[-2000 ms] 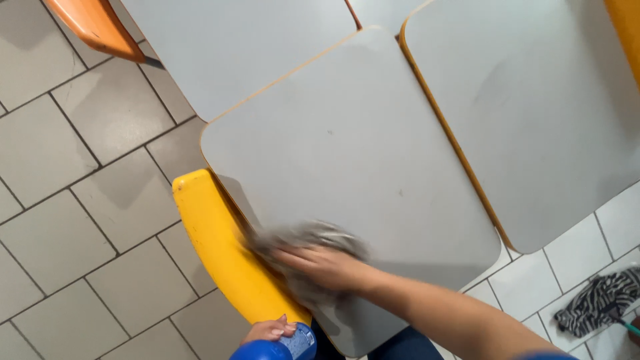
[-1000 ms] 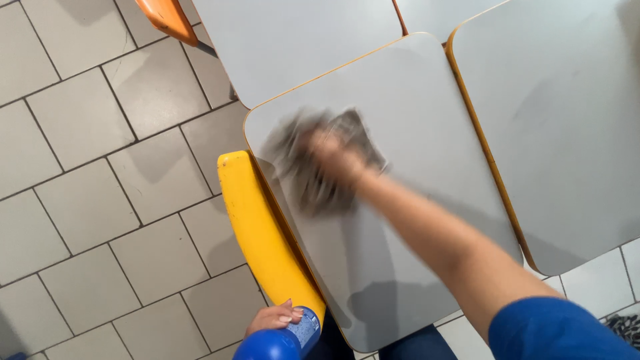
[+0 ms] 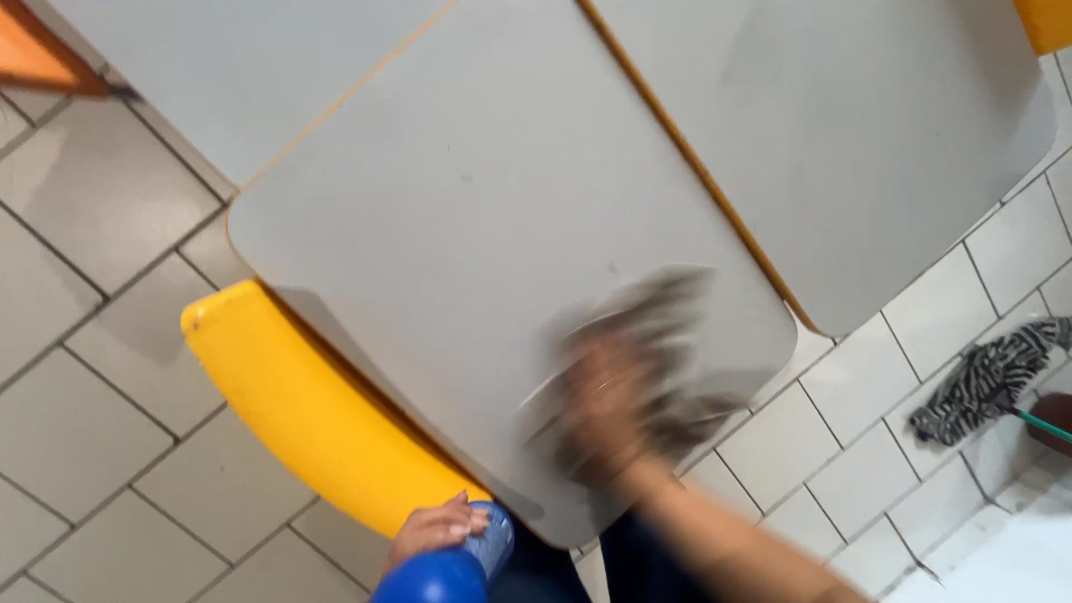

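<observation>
My right hand (image 3: 611, 402), blurred by motion, presses a grey cloth (image 3: 670, 335) on the grey tabletop (image 3: 469, 201), near its lower right corner. Part of the cloth spreads out past my fingers. At the bottom, my left hand (image 3: 440, 528) is closed around a blue container (image 3: 494, 536) beside the yellow chair back (image 3: 318, 419). A rounded blue part of it hides some of that hand. The chair back stands along the table's left edge.
Two more grey tabletops (image 3: 846, 167) adjoin this one. An orange chair part (image 3: 42, 59) is at the upper left, a yellow one (image 3: 1047, 25) at the upper right. A black and white mop head (image 3: 988, 381) lies on the tiled floor (image 3: 109, 402) at the right.
My right hand and the cloth have moved from the tabletop's left side to its lower right part. My left hand still holds the blue container. The view has shifted.
</observation>
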